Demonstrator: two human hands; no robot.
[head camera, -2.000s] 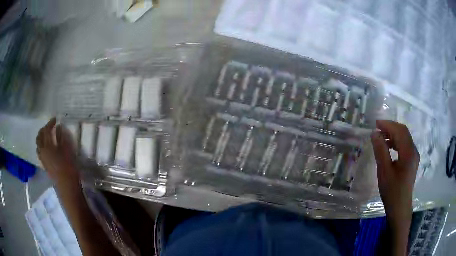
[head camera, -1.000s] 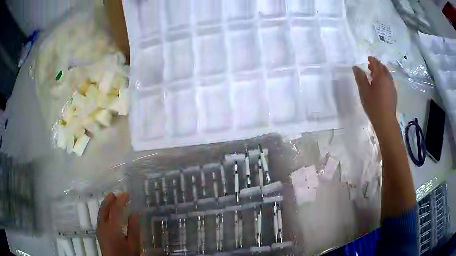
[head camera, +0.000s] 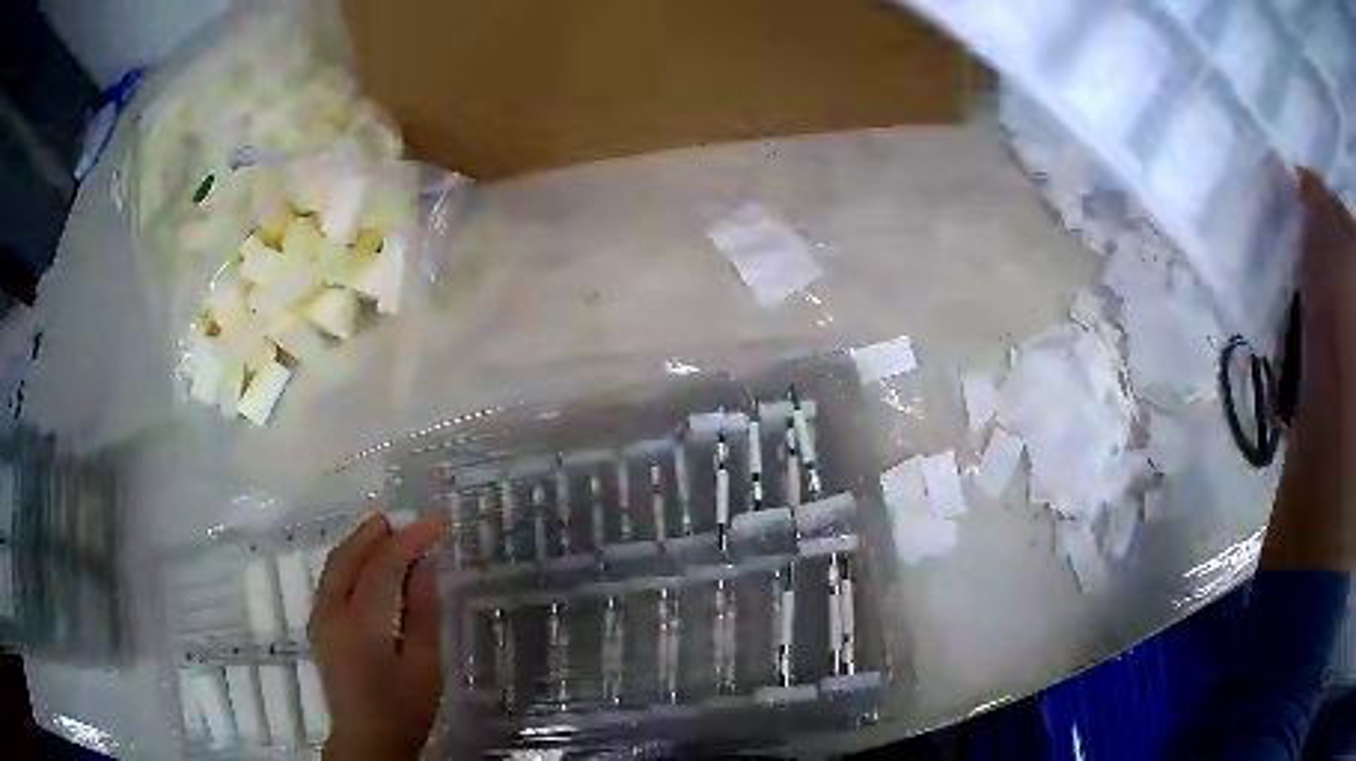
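The white compartment tray (head camera: 1175, 119) is raised and tilted at the upper right, cut off by the picture's edge. My right hand (head camera: 1328, 223) is at its lower right edge, gripping it; its fingers are hidden or cut off. My left hand (head camera: 381, 632) is low at the left, fingers bent, over the gap between two clear trays. A thin thing shows by its fingers, too blurred to tell whether it is held. The clear parts tray (head camera: 654, 562) right of it holds two rows of slim rod-like parts. The clear tray to its left holds white blocks (head camera: 260, 595).
Cream-yellow foam pieces (head camera: 305, 283) lie in a clear bag at the upper left. Brown cardboard (head camera: 654, 75) covers the back edge. White paper scraps (head camera: 1063, 424) are scattered on the right. A black loop (head camera: 1246, 402) lies near my right forearm. Blurred stacked trays (head camera: 60, 550) stand far left.
My right hand has moved right, and the white compartment tray has gone up and right from the bench's middle, uncovering cardboard and scraps. My left hand has shifted slightly right and up.
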